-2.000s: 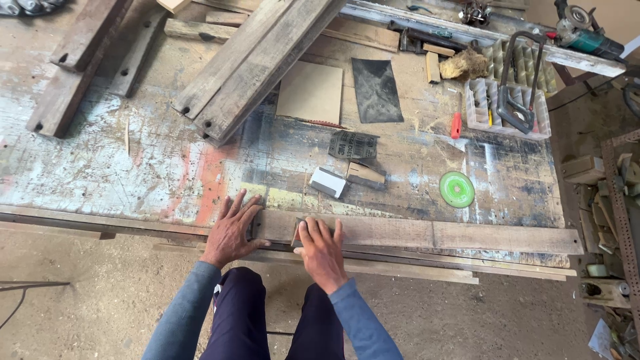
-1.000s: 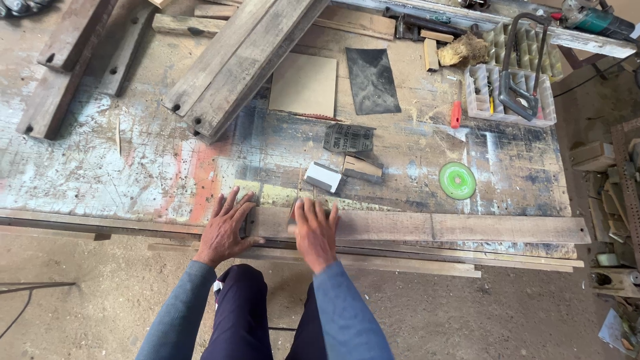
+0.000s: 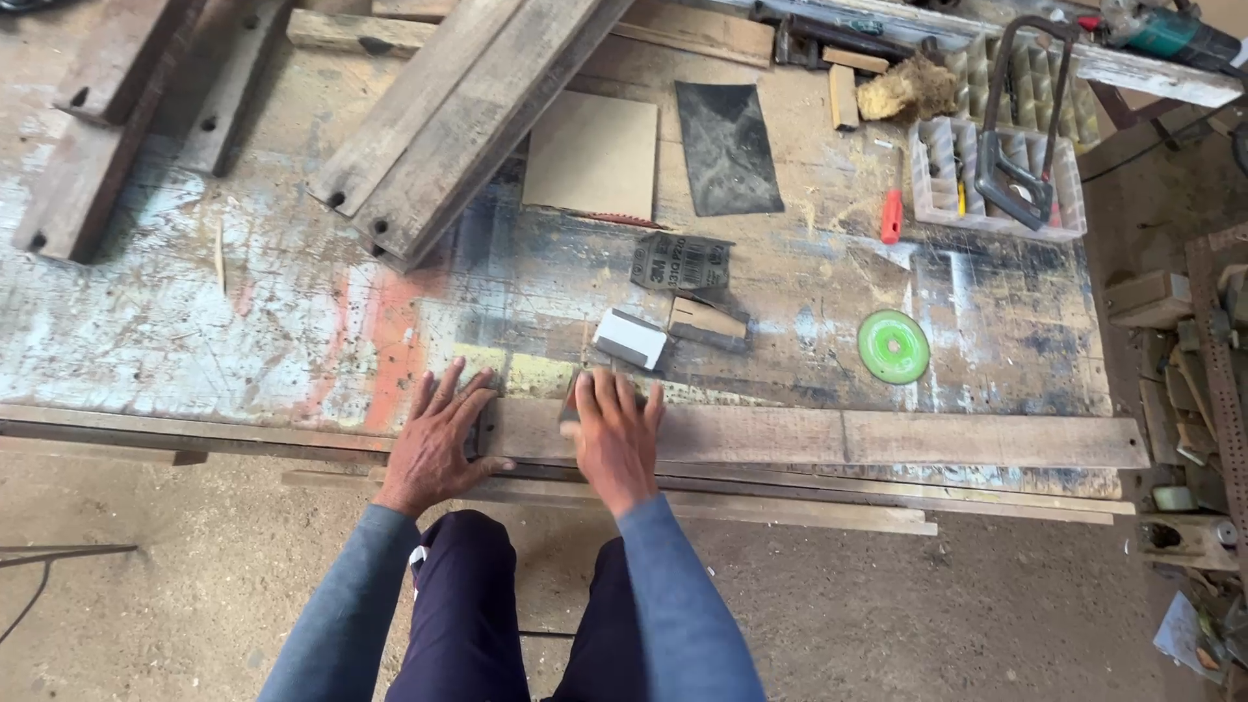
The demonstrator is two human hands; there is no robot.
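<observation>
A long flat wooden board (image 3: 751, 436) lies along the front edge of the workbench. My left hand (image 3: 439, 436) rests with spread fingers at the board's left end, its thumb over the near edge. My right hand (image 3: 616, 429) is pressed on the board a little further right, gripping a small dark sanding block (image 3: 569, 398) that is mostly hidden under the fingers. Just beyond the board are a white-faced block (image 3: 630, 338), a small wooden block (image 3: 710, 322) and a piece of printed sandpaper (image 3: 681, 261). A green disc (image 3: 893, 346) lies to their right.
Dark boards with holes (image 3: 468, 127) lie slanted at the back left, near more boards (image 3: 107, 146). Behind the sandpaper are a square panel (image 3: 592, 151) and a black sheet (image 3: 729, 146). At the right back stand a compartment box (image 3: 1063, 205), a hacksaw (image 3: 990, 156) and a red-handled tool (image 3: 891, 216).
My right hand has shifted slightly along the board between frames, staying on it. My left hand has stayed at the board's left end.
</observation>
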